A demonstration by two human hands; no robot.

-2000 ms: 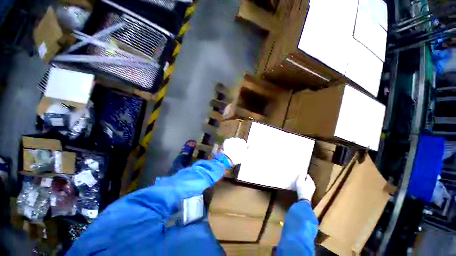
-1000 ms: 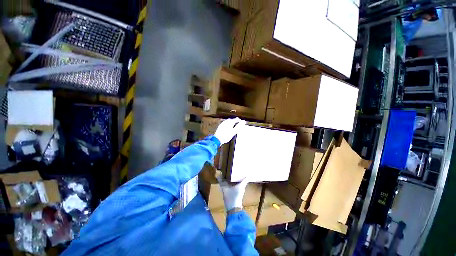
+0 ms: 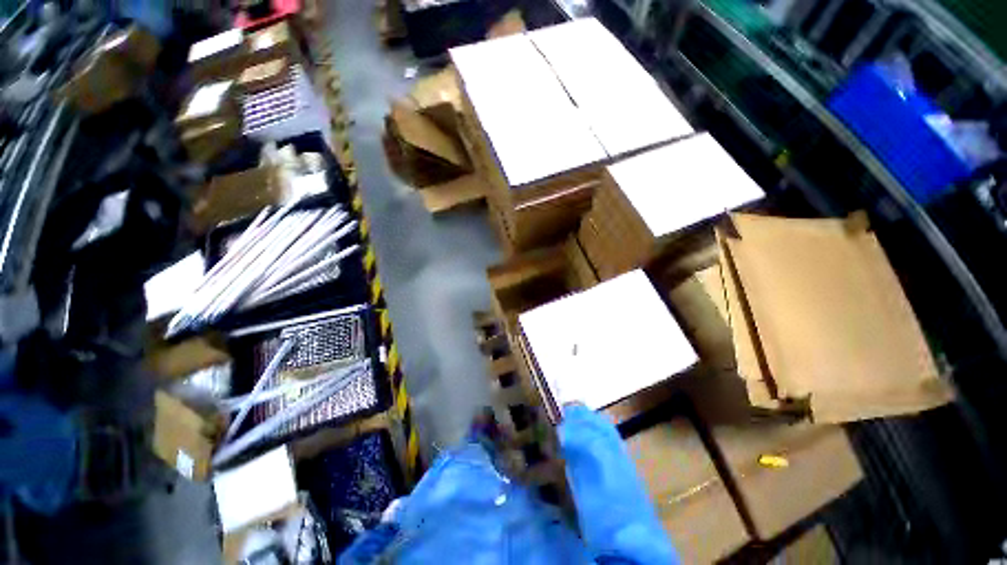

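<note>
A white-faced box (image 3: 607, 340) lies white side up in front of me, among brown cartons. My right sleeve reaches its near left corner, but the white glove cannot be told apart from the white face, so its grip is unclear. My left sleeve is low at the centre. A small pale patch beside it may be my left hand (image 3: 392, 510), blurred and mostly hidden. An open carton (image 3: 530, 276) with a dark hollow stands just beyond the box.
White-topped stacks (image 3: 552, 105) stand beyond, with another white-topped box (image 3: 685, 182). Folded brown board (image 3: 834, 315) leans at the right over closed cartons (image 3: 690, 486). Yellow-black floor tape (image 3: 381, 298) and crates of white strips (image 3: 271, 259) are left. A blue bin (image 3: 905, 127) is far right.
The view has swung up and along the aisle. Both gloves, clear on the white-faced box before, no longer show clearly. My left arm has drawn back from the box.
</note>
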